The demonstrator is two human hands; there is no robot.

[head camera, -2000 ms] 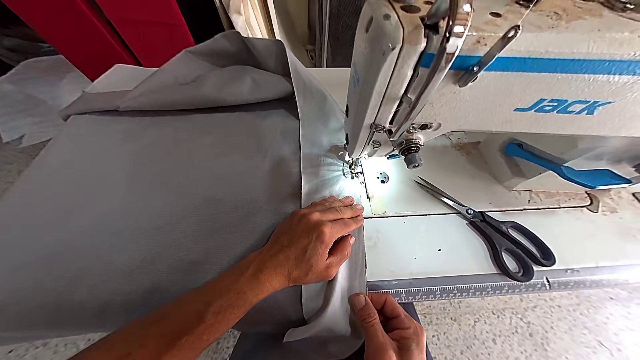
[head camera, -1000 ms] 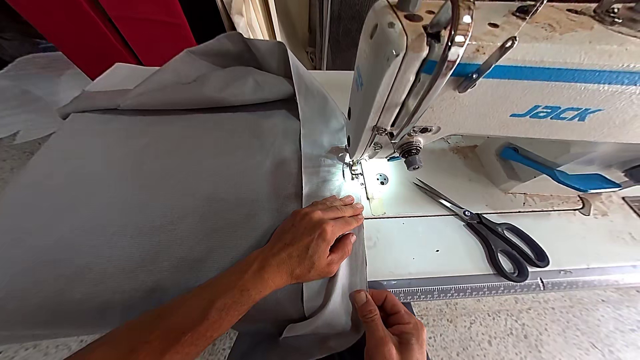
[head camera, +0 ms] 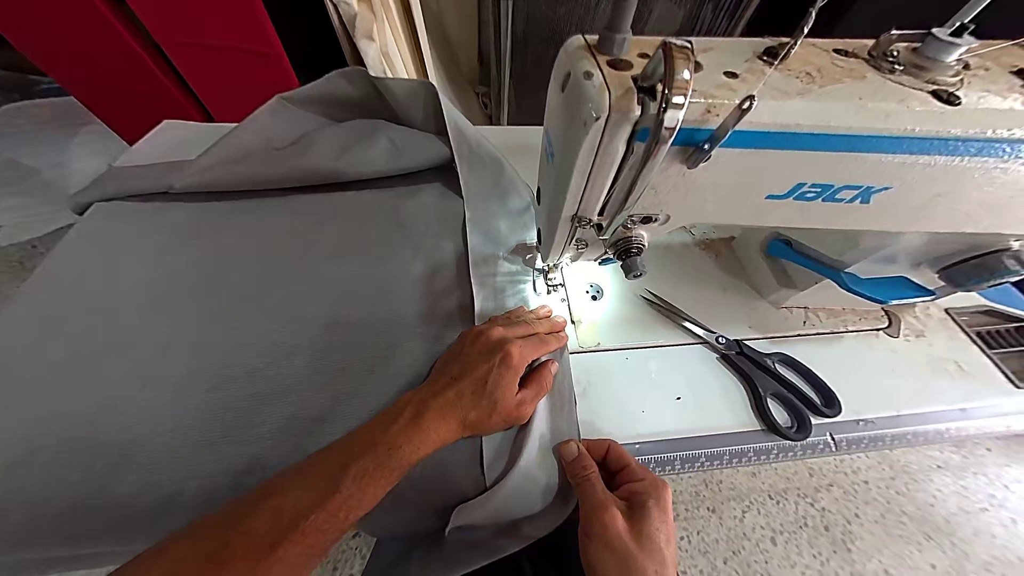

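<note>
Grey fabric (head camera: 304, 320) covers the left half of the sewing table, its right edge folded into a strip that runs under the presser foot (head camera: 550, 278) of a white Jack sewing machine (head camera: 768, 160). My left hand (head camera: 500, 368) lies palm down on this strip just below the foot, fingers close together and pressing the cloth. Lower down, my right hand (head camera: 620, 500) pinches the fabric's right edge between thumb and fingers. Black-handled scissors (head camera: 740, 352) rest on the table to the right, blades slightly apart, touching neither hand. Lamp light falls around the needle, which is hard to make out.
A measuring tape or scale (head camera: 736, 456) runs along the table's front edge. Blue lever (head camera: 848, 276) sits under the machine arm. Red material (head camera: 160, 56) stands at the back left, beside hanging cream cloth (head camera: 376, 36). Translucent sheeting (head camera: 48, 160) lies at the far left.
</note>
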